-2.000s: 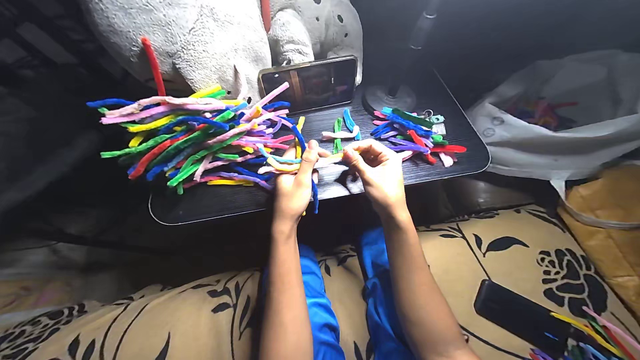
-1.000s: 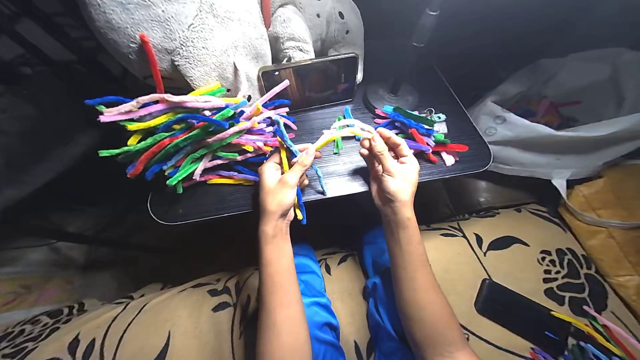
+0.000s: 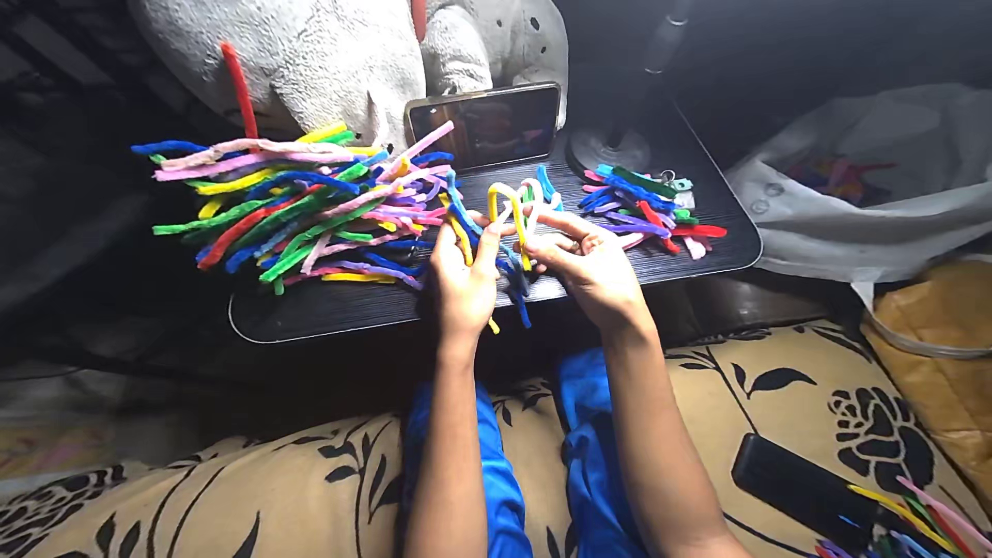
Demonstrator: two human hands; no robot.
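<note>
Over the table's front edge, my left hand (image 3: 465, 271) grips several fuzzy pipe cleaners, among them a blue pipe cleaner (image 3: 463, 205) and a yellow one. Just right of it, my right hand (image 3: 589, 267) pinches a yellow pipe cleaner (image 3: 504, 191) bent into an upside-down U, with a pale one curved beside it. A large pile of mixed-colour pipe cleaners (image 3: 294, 201) lies left of my hands. A smaller bundle of short pieces (image 3: 639, 198) lies to the right, near a metal ring. Behind my hands a few blue pieces (image 3: 547, 186) rest on the black table (image 3: 310, 314).
A smartphone (image 3: 484, 128) leans against a white textured figure (image 3: 333, 62) at the back. The round base of a stand (image 3: 612, 155) is beside it. A white plastic bag (image 3: 821, 225) stands at right. A black case (image 3: 806, 480) and more pipe cleaners lie on the flowered cushion (image 3: 697, 387).
The yellow and pale pipe cleaners, held out in a low arch a second ago, are now bent into tight upright loops. My right hand has moved closer to my left.
</note>
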